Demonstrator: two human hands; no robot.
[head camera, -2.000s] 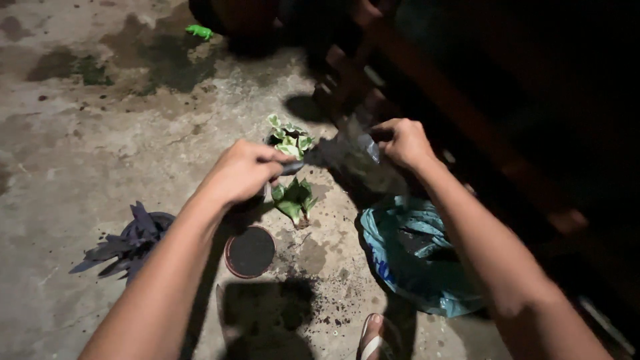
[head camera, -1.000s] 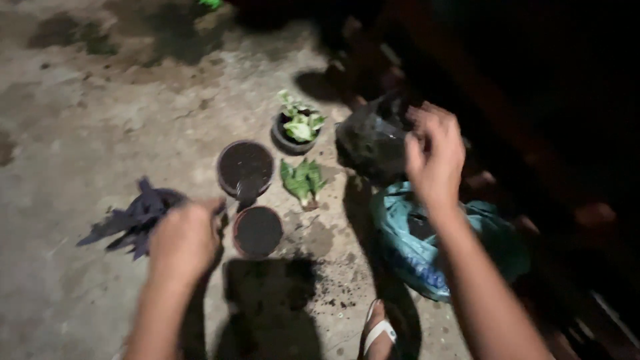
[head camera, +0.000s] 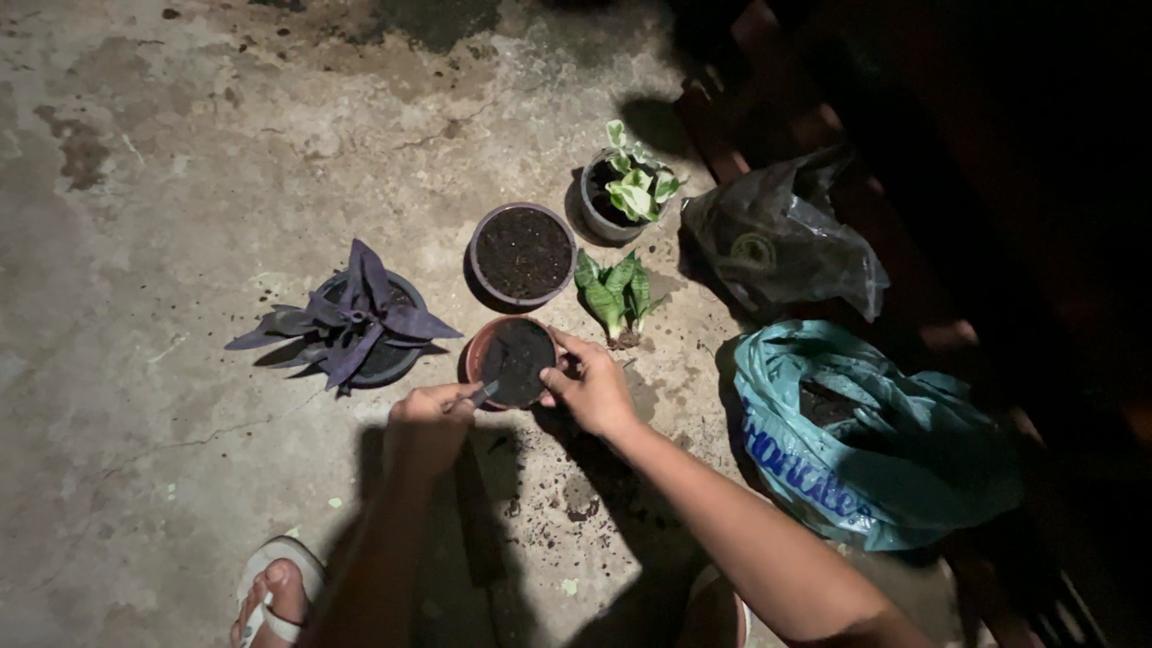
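My left hand (head camera: 435, 409) is closed on the handle of a small hand tool (head camera: 481, 394), its dark blade at the soil in a terracotta-coloured pot (head camera: 477, 346). My right hand (head camera: 587, 382) grips that pot's right rim, thumb on the inside edge. Just behind stands a purple-rimmed pot (head camera: 523, 255) filled with dark soil. An uprooted snake plant (head camera: 621, 297) lies on the concrete beyond my right hand. A potted variegated plant (head camera: 633, 184) is farther back. To the left is a purple-leaved plant (head camera: 360, 319) in a dark pot.
A teal plastic bag (head camera: 864, 450) with dark soil inside sits at the right and bears writing. Behind it lies a clear plastic bag (head camera: 783, 238) with dark contents. Crumbs of soil (head camera: 576, 513) are scattered on the concrete floor. Sandalled feet show at the bottom edge.
My right hand has let go of the clear plastic bag, seen in it two seconds ago, and moved left onto the terracotta-coloured pot. My left hand has brought the tool to that pot's soil.
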